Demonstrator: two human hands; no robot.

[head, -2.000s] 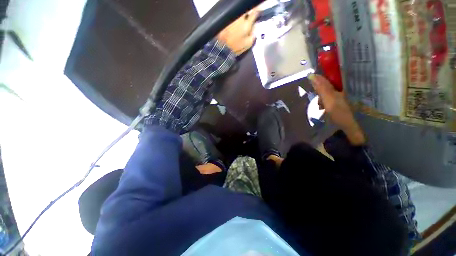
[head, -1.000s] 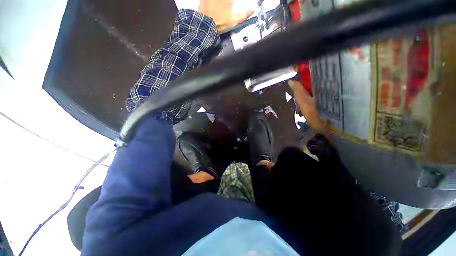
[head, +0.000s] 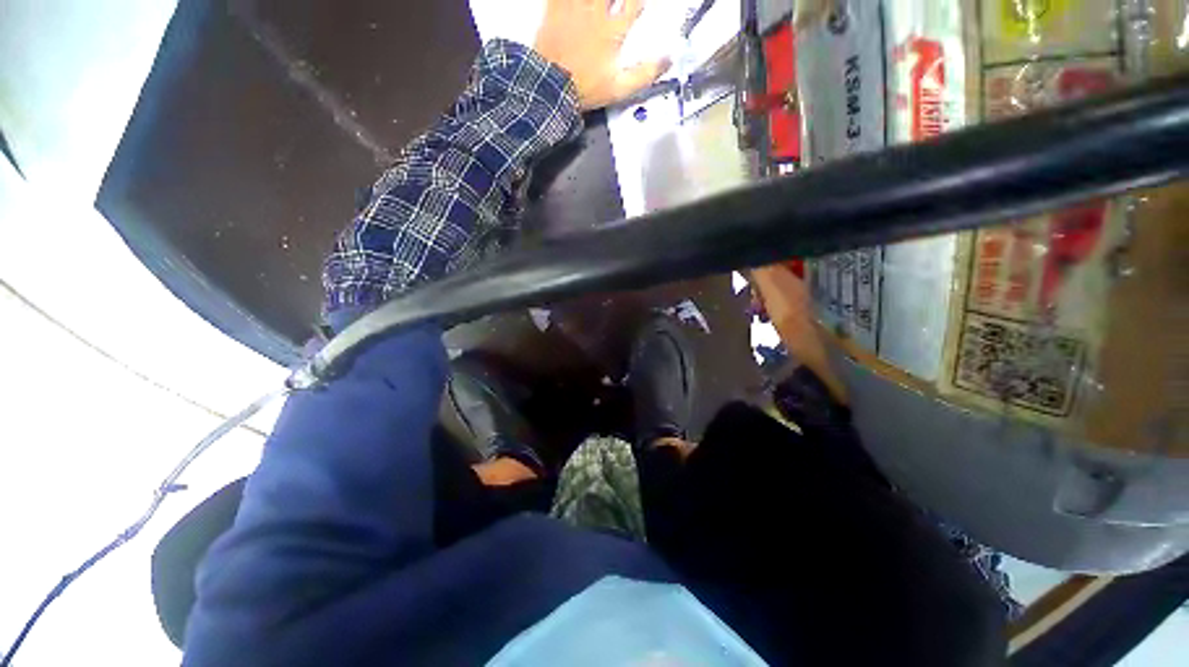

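Observation:
The cutting machine's grey, taped motor body (head: 1017,456) fills the right side. Its red handle (head: 782,98) shows at the motor's left edge, and the silver base plate (head: 672,163) is partly covered by the cable. My left hand (head: 593,52) lies with fingers apart on white paper (head: 509,20) at the top, left of the narrow metal knife parts (head: 711,78). My right hand (head: 789,319) reaches up at the lower end of the red handle, around its grip; its fingers are largely hidden by the motor and cable.
A thick black power cable (head: 652,248) crosses the view, joining a thin grey-blue cord (head: 170,485) at left. The dark brown table (head: 248,170) reflects or shows shoes below. White offcuts (head: 691,315) are scattered on it. White material (head: 78,391) lies at far left.
The motor body now covers more of the right side than at first. The cable has swung down across the view. My left hand has moved slightly left and up, with fingers spread.

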